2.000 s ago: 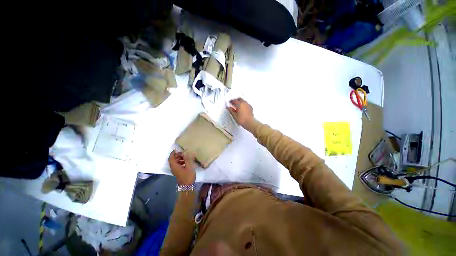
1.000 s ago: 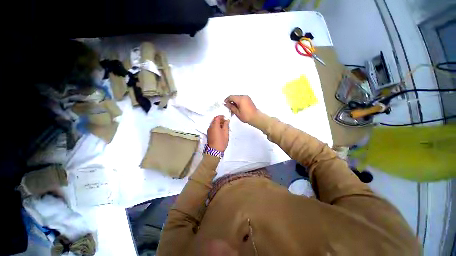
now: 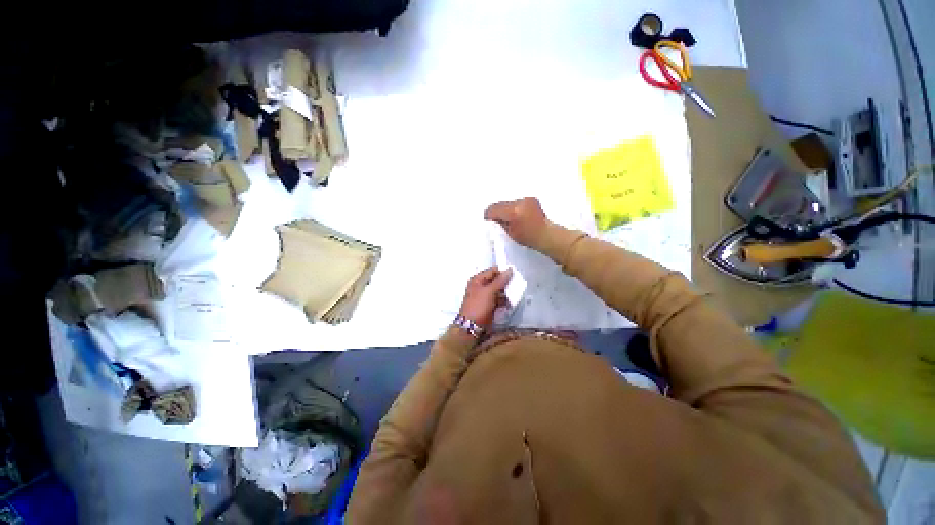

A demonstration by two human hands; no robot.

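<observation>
My left hand (image 3: 484, 297) and my right hand (image 3: 521, 219) hold a narrow white tie strip (image 3: 500, 249) between them, over the white table cover near the table's front edge. The right hand pinches its upper end; the left hand holds its lower part, where a wider white end hangs. A stack of beige pocket pieces (image 3: 317, 269) lies to the left of my hands, slightly fanned, not touched by them. A yellow pressing template (image 3: 626, 183) with dark writing lies to the right of my hands.
Tied beige bundles (image 3: 295, 107) lie at the upper left, one more bundle (image 3: 159, 403) at the lower left. Scissors (image 3: 674, 78) and a black roll (image 3: 648, 31) lie at the upper right. The steam iron (image 3: 774, 252) sits on a brown sheet (image 3: 719, 125) at the right, hoses attached.
My hands, apart two seconds ago, came together on the white strip and now hold it stretched between them. The strip has left the bundles' side. The camera view has shifted.
</observation>
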